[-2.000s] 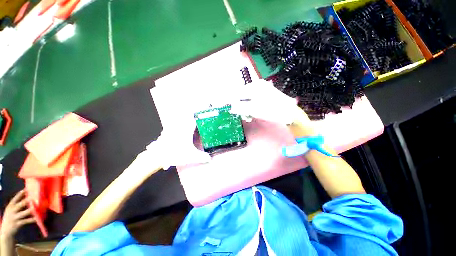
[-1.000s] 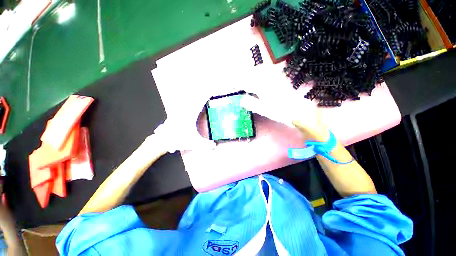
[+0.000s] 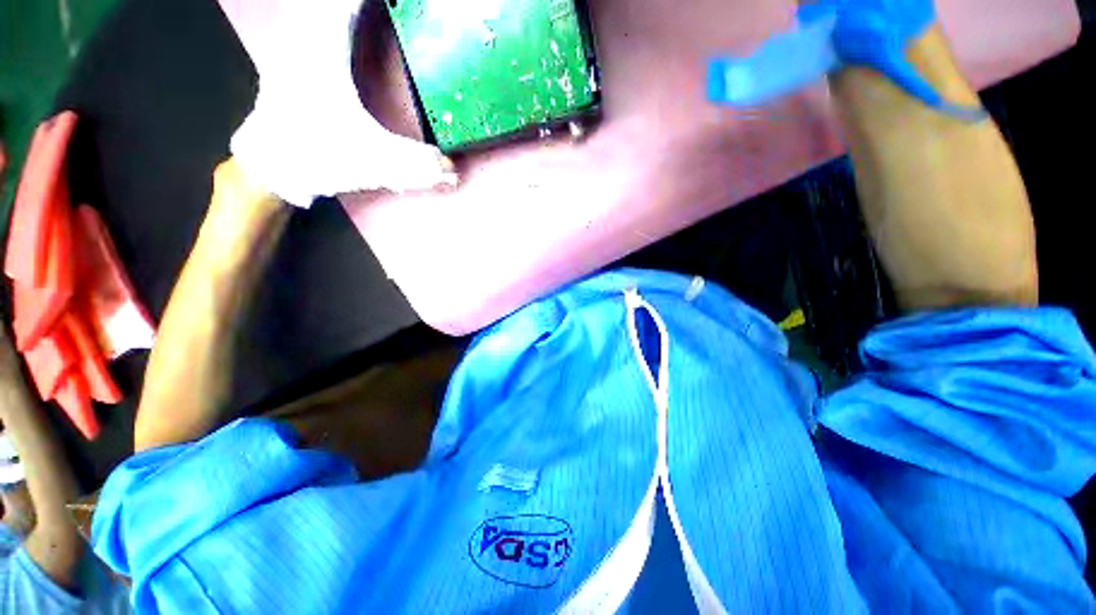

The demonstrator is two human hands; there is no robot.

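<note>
The part-filled unit (image 3: 499, 72), a green circuit board in a black frame, lies on the pink foam mat (image 3: 481, 270) at the top centre, its top cut off by the picture's edge. My left hand (image 3: 319, 126), in a white glove, curves around the unit's left side and steadies it. The thumb tip is at its lower left corner; the other fingertips are cut off at the top. My right hand is out of the picture; only the wrist with the blue wrist strap (image 3: 883, 42) and the forearm show at the upper right.
Orange-red flat pieces (image 3: 60, 270) are stacked on the black bench at the left. Another person's forearm (image 3: 42, 481) shows at the lower left edge. A bit of the green belt (image 3: 60, 36) shows at the upper left. My blue smock fills the bottom.
The view has tilted down and closer, so the unit and mat sit higher and larger. The pile of black strips, the bins and my right hand have left the picture.
</note>
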